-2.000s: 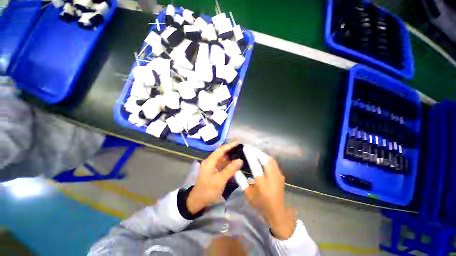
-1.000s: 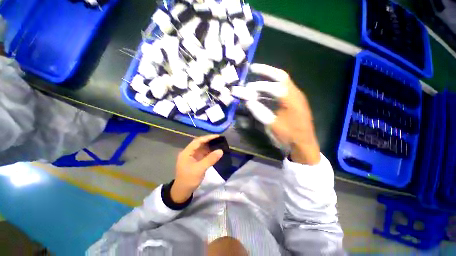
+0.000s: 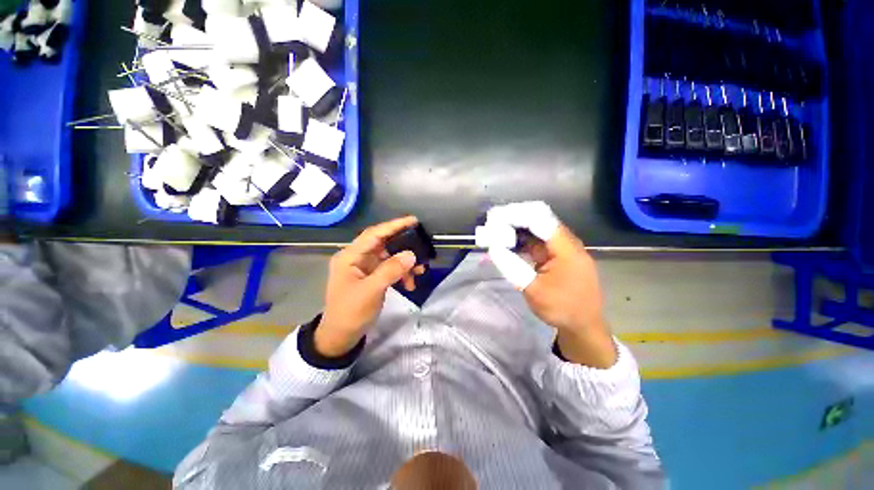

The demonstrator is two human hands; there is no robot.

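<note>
My left hand [image 3: 369, 279] holds a black unit [image 3: 410, 246] between thumb and fingers, just in front of the bench edge. My right hand [image 3: 546, 268], with white finger cots, is closed on a black-and-white part [image 3: 494, 235], largely hidden by the fingers. The two hands are apart. Beyond the left hand, a blue parts tray [image 3: 351, 124] holds heaped black-and-white parts [image 3: 230, 110] with thin leads sticking out. At the right, a blue finished-unit tray [image 3: 767, 204] holds black units in rows, with one black unit [image 3: 678, 205] lying crosswise near its front.
Another blue tray [image 3: 34, 144] at the far left holds a few black-and-white parts. A grey sleeve [image 3: 86, 306] of another person shows at the left. The bench edge [image 3: 671, 249] runs across, with blue stool legs [image 3: 826, 299] below at right and more at left.
The right hand has come back from the parts tray to beside the left hand, holding a part. The left hand still holds the black unit. The view has turned and shifted.
</note>
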